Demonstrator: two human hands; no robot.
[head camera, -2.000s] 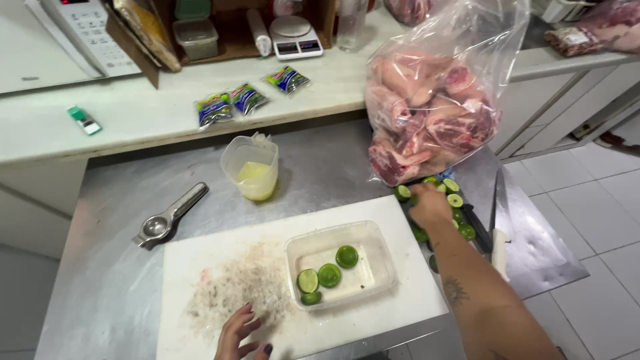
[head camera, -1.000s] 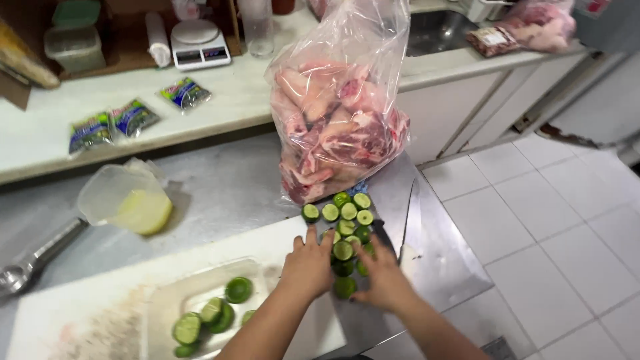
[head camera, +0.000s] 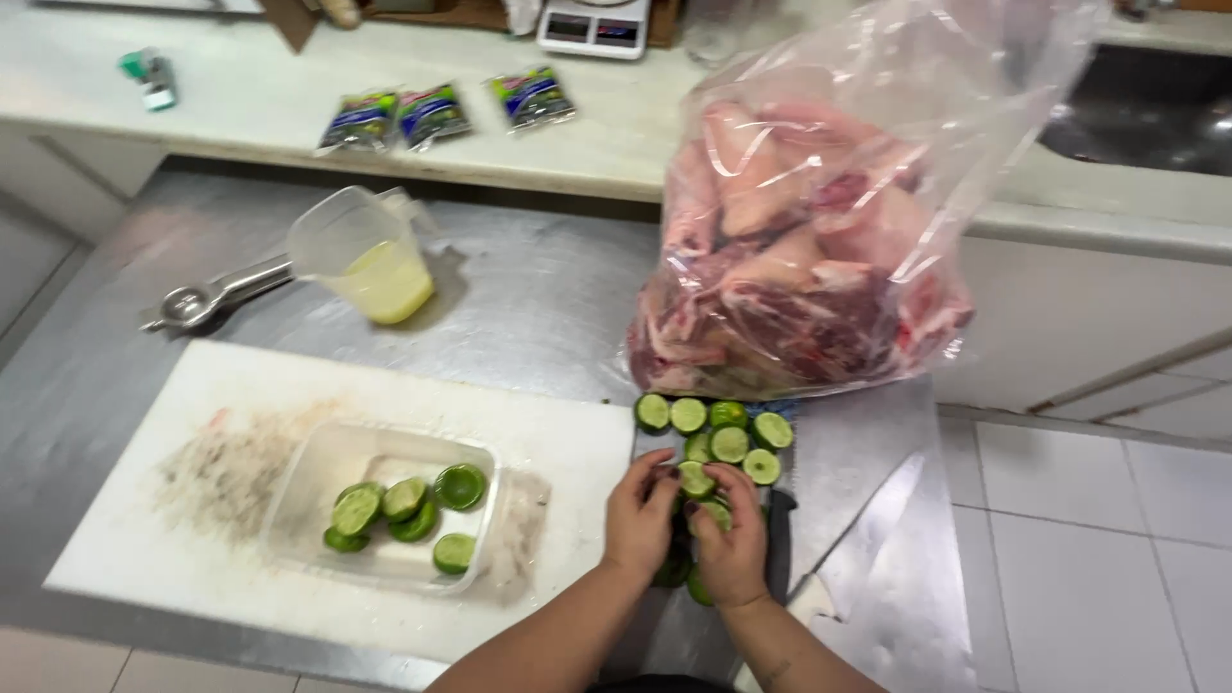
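My left hand (head camera: 643, 515) and my right hand (head camera: 731, 539) are close together over a group of cut limes (head camera: 730, 444) to the right of the cutting board. Both hands have curled fingers around lime halves; the right touches a half near its thumb, and the left's fingertips are at the edge of another. Whether either grips one firmly is unclear. Several lime halves (head camera: 357, 509) lie in a clear plastic container (head camera: 289, 462) on the white cutting board (head camera: 568, 433). Some limes are hidden under my hands.
A clear bag of raw meat (head camera: 799, 250) stands behind the limes. A knife (head camera: 861, 515) lies to their right. Behind the board are a plastic jug (head camera: 361, 260) with pale yellow liquid and a metal citrus squeezer (head camera: 217, 296). Seasoning packets (head camera: 433, 114) and a kitchen scale (head camera: 594, 27) rest on the counter.
Two seconds ago my left hand was over the cutting board; it has since joined my right hand at the limes. The container now holds more lime halves than two seconds ago.
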